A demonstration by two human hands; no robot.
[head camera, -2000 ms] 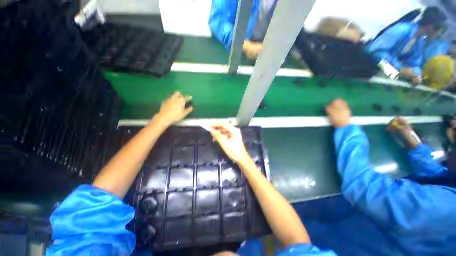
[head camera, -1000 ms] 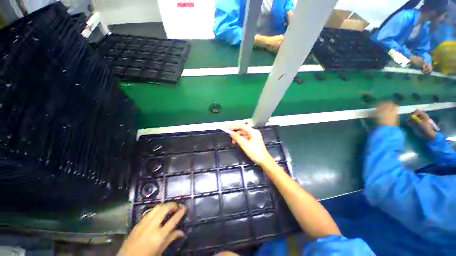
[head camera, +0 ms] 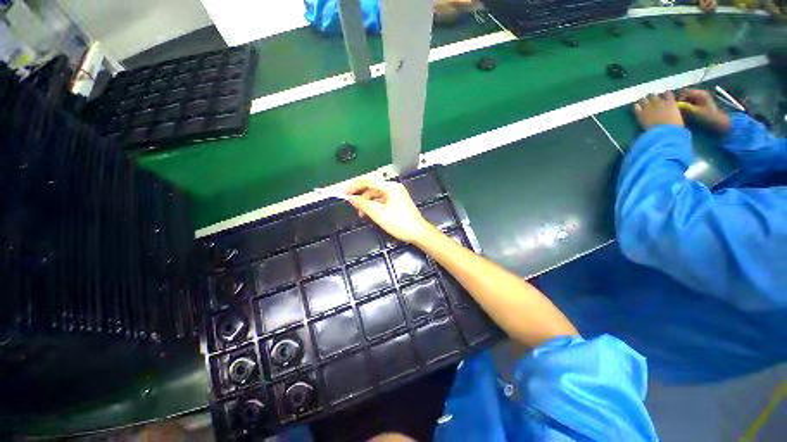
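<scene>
My right hand (head camera: pixel 386 207) is at the far edge of the black blister tray (head camera: pixel 354 333), its fingers closed on a slim white hand tool (head camera: pixel 335 194) pointing left. My left hand is not in view. Several round black components (head camera: pixel 231 328) sit in the tray's left column. Two more are in the second column near the front, one of them a ringed component (head camera: pixel 286 352). Other pockets further right hold none. One round component (head camera: pixel 346 153) lies on the green conveyor belt (head camera: pixel 302 164) beyond my hand.
A tall tray stack (head camera: pixel 86 224) stands left. A grey-white post (head camera: pixel 407 86) rises behind my hand. Another tray (head camera: pixel 181 95) lies across the belt. At right, a coworker's hands (head camera: pixel 660 110) hold something yellow. More parts dot the belt.
My left hand has moved from the belt over the tray's front left and out of view. More components now show in the left pockets. The view has shifted; my right hand keeps the tool.
</scene>
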